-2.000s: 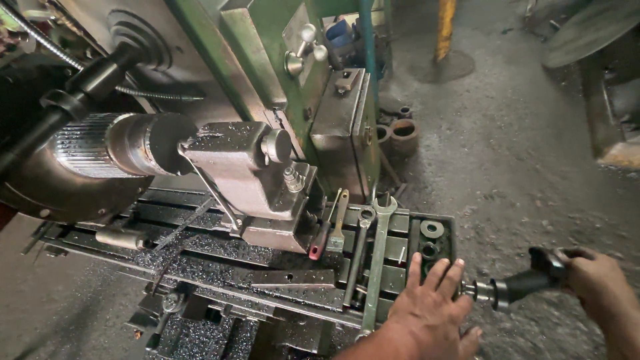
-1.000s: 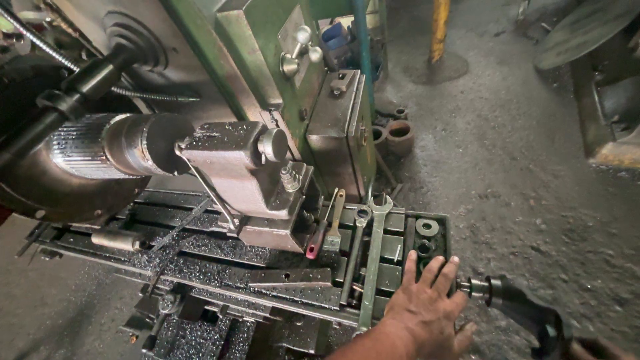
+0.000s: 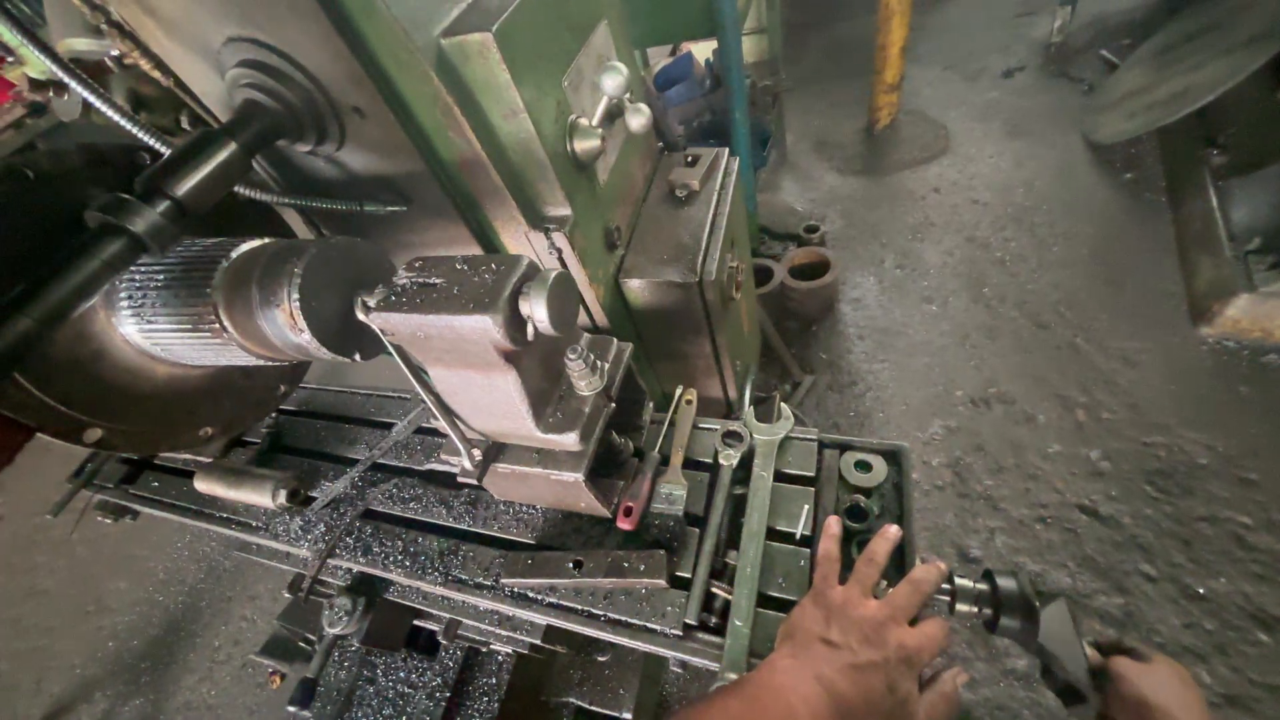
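Note:
My left hand point(image 3: 865, 630) rests with fingers spread on the end tray point(image 3: 905, 470) of the milling machine table, beside a large open-end wrench point(image 3: 757, 530). At the lower right, my right hand point(image 3: 1150, 685) is closed on the handle of a crank point(image 3: 1065, 640) at the table's end. A splined steel workpiece point(image 3: 180, 305) sits against the tailstock point(image 3: 460, 340). Left of the wrench lie a ring spanner point(image 3: 713, 530), a flat brush point(image 3: 676, 460) and a red-handled screwdriver point(image 3: 637, 490). Washers point(image 3: 863, 468) lie in the tray.
Metal chips cover the slotted table point(image 3: 450, 540), where a flat steel bar point(image 3: 585, 568) and a metal cylinder point(image 3: 245, 484) lie. A black arbor point(image 3: 130, 225) crosses above the workpiece. Behind the table, pipe pieces point(image 3: 808, 280) stand on the floor near a yellow post point(image 3: 888, 65).
My right hand has moved down and toward the left with the crank handle, which has turned. My left hand stays on the tray.

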